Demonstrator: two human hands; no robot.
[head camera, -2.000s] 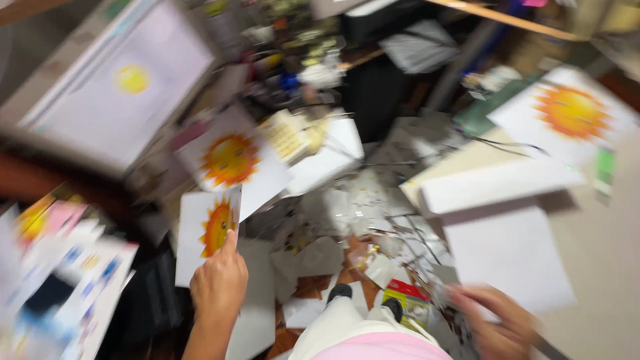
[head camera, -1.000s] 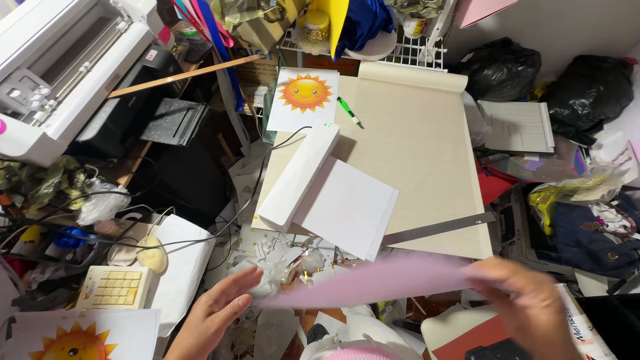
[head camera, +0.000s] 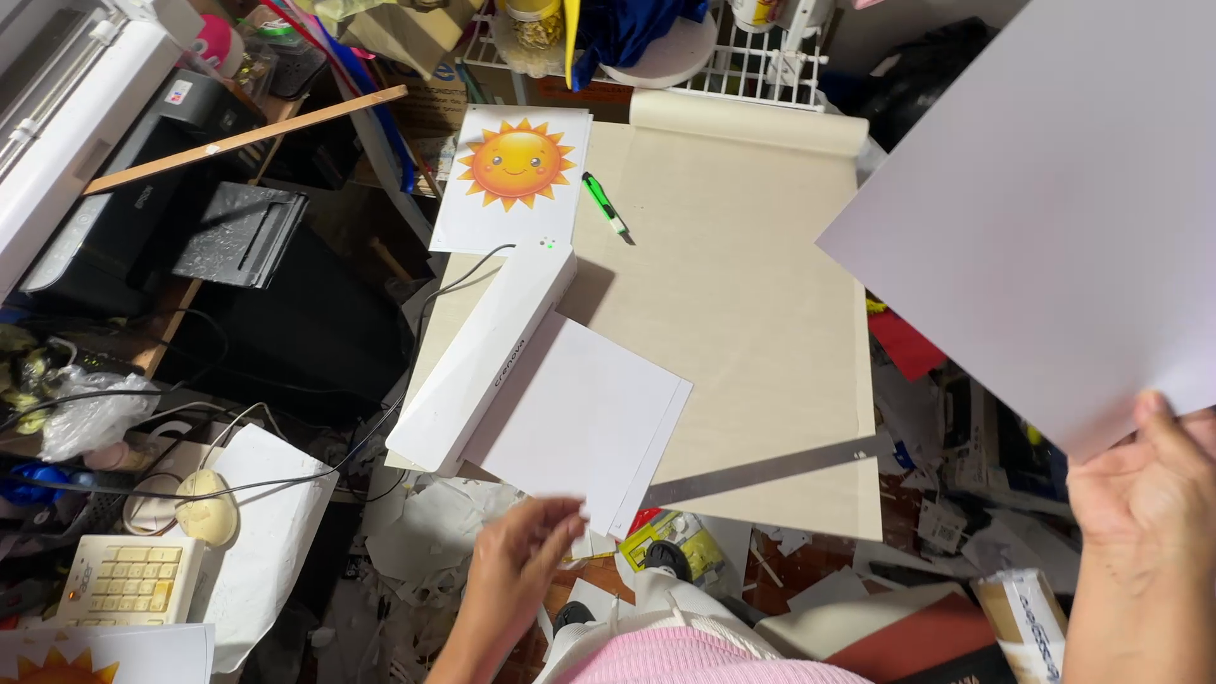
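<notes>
My right hand pinches the lower corner of a large pale sheet of paper, raised at the right. My left hand hangs with bent fingers just below a white sheet, holding nothing visible. That sheet lies against a long white Crenova laminator, which stands slanted on the table. Behind it lies a printed sun picture, with a green utility knife beside it. A metal ruler lies along the table's front edge.
A beige roll spans the table's back. Left are a black Epson printer, a wooden strip, a mouse, a keyboard and a black cable. Paper scraps litter the floor. A wire rack stands behind.
The view has swung from the cluttered left side to the table. Since one second ago, my right hand has raised the sheet, which was low between my hands, up to the right.
</notes>
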